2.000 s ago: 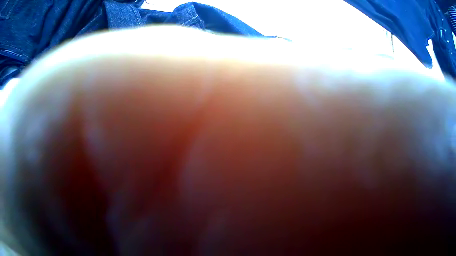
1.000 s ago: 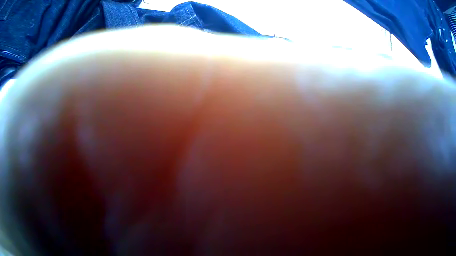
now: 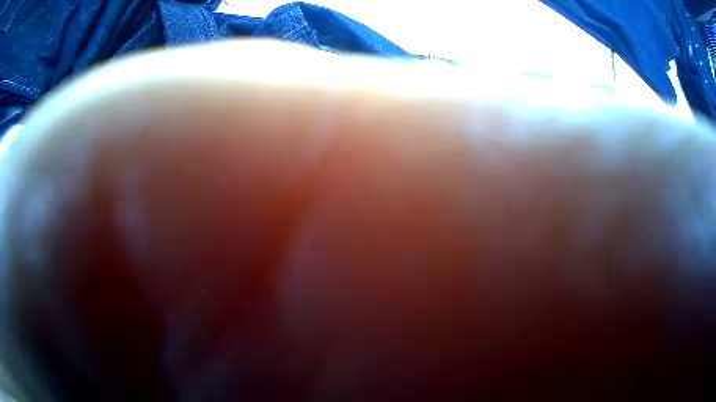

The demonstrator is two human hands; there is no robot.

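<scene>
A very blurred, reddish-brown shape (image 3: 330, 228), probably part of a hand or finger close to the lens, fills most of the picture. I cannot tell whose hand it is or whether it is left or right. Above it, dark blue denim cloth (image 3: 82, 39) with folds and pale stitching shows at the top left. A folded denim piece (image 3: 337, 30) continues toward the top middle. No fingertips or grip can be made out, and anything below the top strip is hidden.
A white, overexposed surface (image 3: 487, 31) shows at the top middle. More dark blue cloth (image 3: 628, 35) lies at the top right, with small pale dots near the right edge. The blurred shape hides the rest.
</scene>
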